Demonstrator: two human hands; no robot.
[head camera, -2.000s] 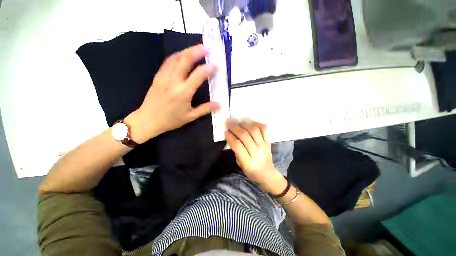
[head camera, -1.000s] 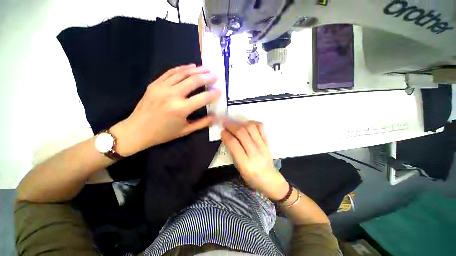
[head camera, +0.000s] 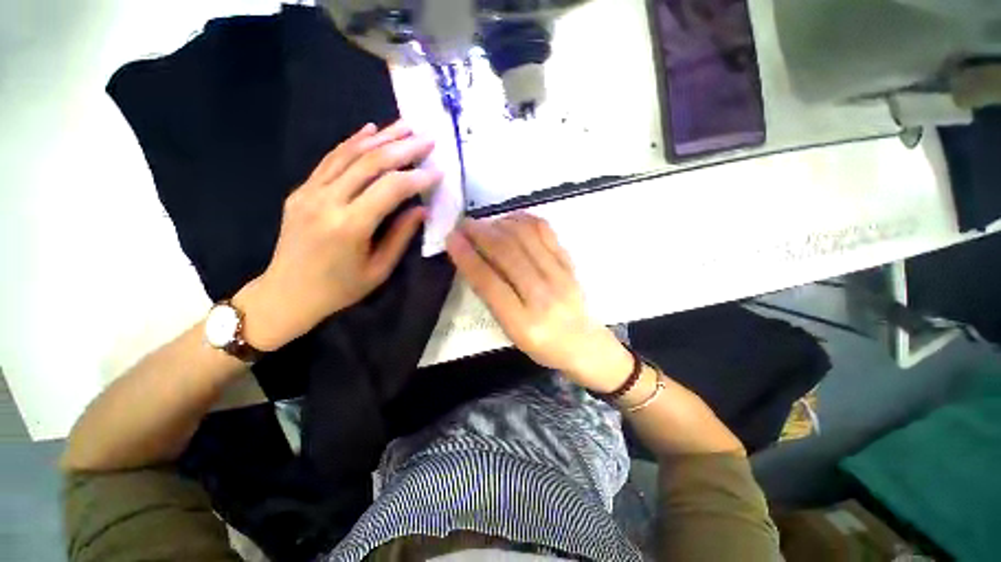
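A black fabric panel (head camera: 231, 143) lies on the white table and hangs into the lap. A pale narrow strip (head camera: 442, 209) lies on it, running up to the lit presser foot and needle (head camera: 451, 88). My left hand (head camera: 351, 220) rests flat on the panel, its spread fingertips on the strip. My right hand (head camera: 521, 285) has its fingertips at the strip's near end, by the folded edge. Whether the right fingers pinch the cloth is hidden. The black edge runs beside the strip towards the needle.
The sewing machine head (head camera: 878, 49) spans the top. A dark smartphone (head camera: 708, 82) lies on the machine bed. A ruler scale runs along the table's front edge (head camera: 856, 236). Black pieces (head camera: 713, 373) hang below the table. A green cloth (head camera: 933, 472) is at lower right.
The panel and strip have moved further under the machine head, and both hands have moved up with them. The camera view has also shifted.
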